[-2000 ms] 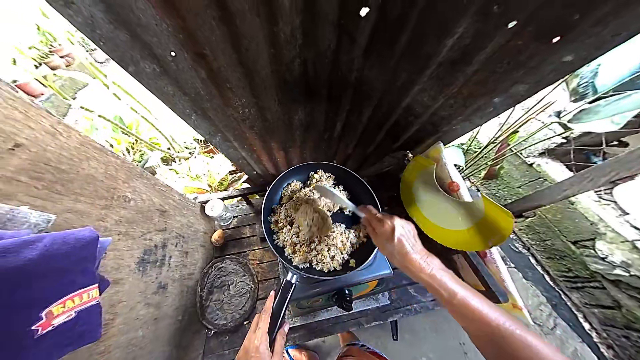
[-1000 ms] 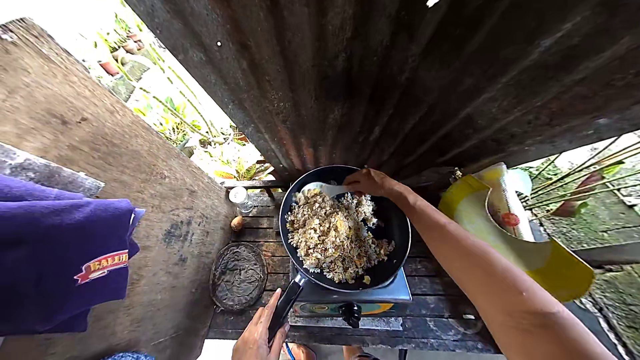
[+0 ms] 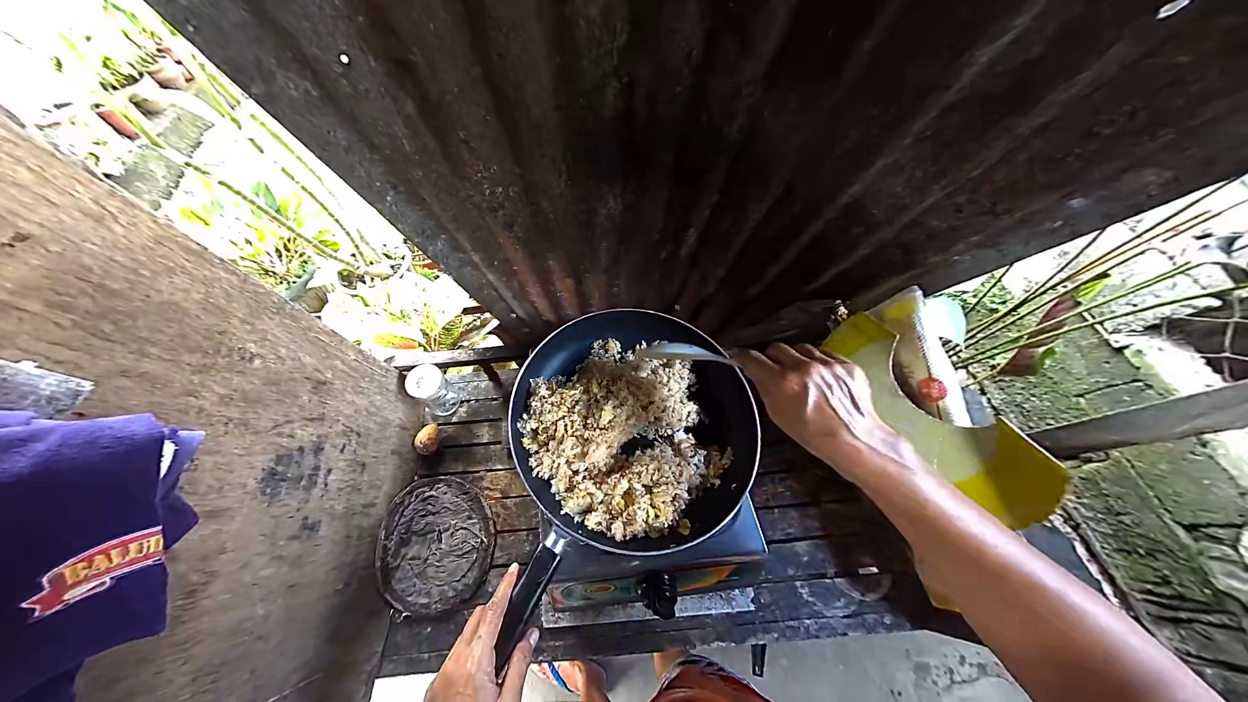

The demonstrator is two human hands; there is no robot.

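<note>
A dark frying pan [image 3: 717, 487] sits on a single-burner gas stove [image 3: 609, 592] and holds fried rice [image 3: 595, 429] with yellowish bits. My left hand [image 3: 483, 648] is closed around the pan's black handle [image 3: 527, 597] at the lower left. On the pan's right side, my right hand [image 3: 814, 400] grips a pale spatula [image 3: 682, 352]; its blade reaches into the rice near the far rim, and the grip end is hidden by my fingers. The dark pan bottom shows at the right of the rice.
Left of the pan are a glass shaker [image 3: 432, 388], a brown egg-like object [image 3: 427, 439] and a round dark tray [image 3: 436, 546] on the slatted bench [image 3: 829, 551]. A yellow plastic piece [image 3: 1014, 478] lies right. Corrugated metal [image 3: 682, 146] rises behind; a purple cloth [image 3: 88, 517] hangs left.
The spatula has moved from the pan's far left part toward its right side, with my right hand now beyond the right rim. The rice lies differently. My left hand stays on the handle.
</note>
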